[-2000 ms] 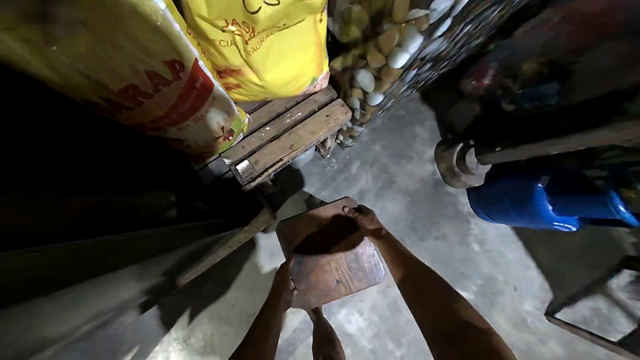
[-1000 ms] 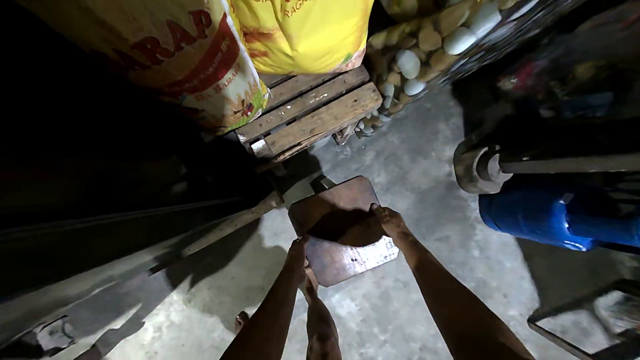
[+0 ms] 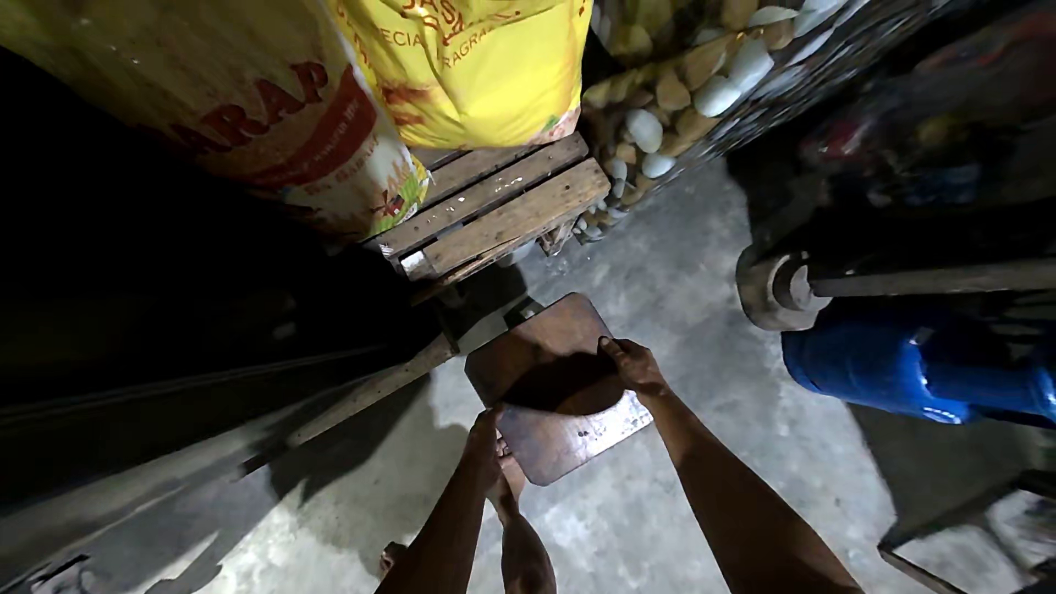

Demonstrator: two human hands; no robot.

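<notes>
A brown wooden board with rounded corners, perhaps a stool's seat [image 3: 561,445], is low in the middle of the head view, above the concrete floor. My right hand [image 3: 635,367] grips its right edge, with the thumb on top. At its left edge is my left hand [image 3: 487,433], holding that side; its fingers are mostly hidden. A dark shadow crosses the board. Something dark shows just past its far edge, but what lies underneath is hidden.
Ahead stands a slatted wooden platform [image 3: 520,214] bearing a yellow sack [image 3: 487,74] and a printed sack [image 3: 313,124]. A stone-covered wall [image 3: 672,91] runs beside it. On the right are a blue container [image 3: 866,359] and a post in a round base [image 3: 767,289]. My bare legs are below.
Both hands keep hold of the board throughout. The board's tilt in the view has changed slightly, and the view has shifted a little.
</notes>
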